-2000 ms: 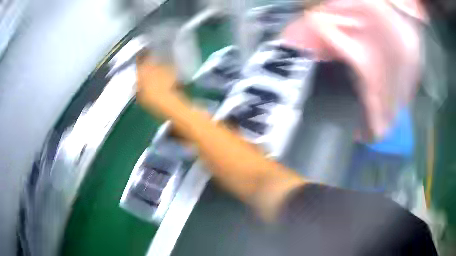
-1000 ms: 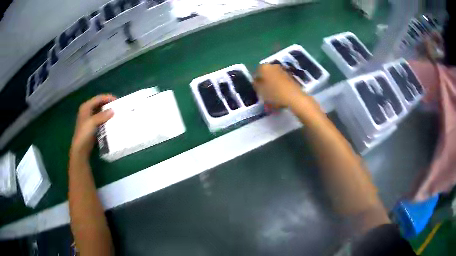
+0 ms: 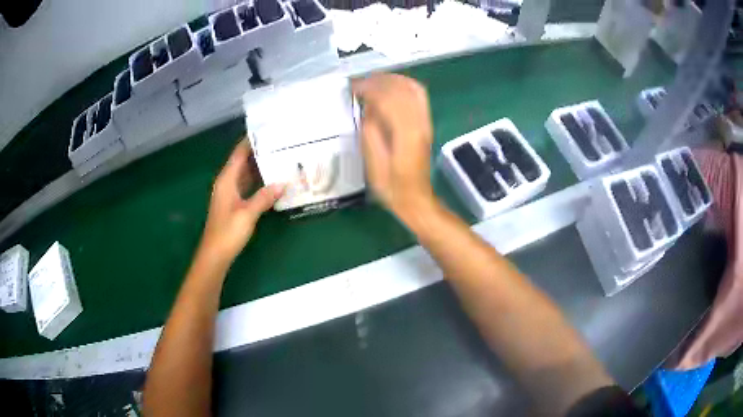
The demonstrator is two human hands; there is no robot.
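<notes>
A white retail box (image 3: 314,159) is held upright above the green belt, with its printed front towards me and a plain white flap raised at its top. My left hand (image 3: 236,191) holds the box's lower left side, thumb on the front. My right hand (image 3: 395,134) is at the box's right side, slightly blurred, with its fingers at the upper right edge. The inside of the box is hidden. A white inner tray (image 3: 495,168) with black parts lies on the belt to the right of my right hand.
More filled trays (image 3: 588,134) lie further right on the belt. A tray stack (image 3: 631,220) stands on the near bench edge, beside a person in pink. Tray stacks (image 3: 171,89) and loose white papers (image 3: 424,28) are on the far ledge. Closed boxes (image 3: 55,291) lie at left.
The box has moved right and up, and its printed front now shows. My right hand has moved left from the trays to the box. The tray nearest the box earlier no longer shows separately.
</notes>
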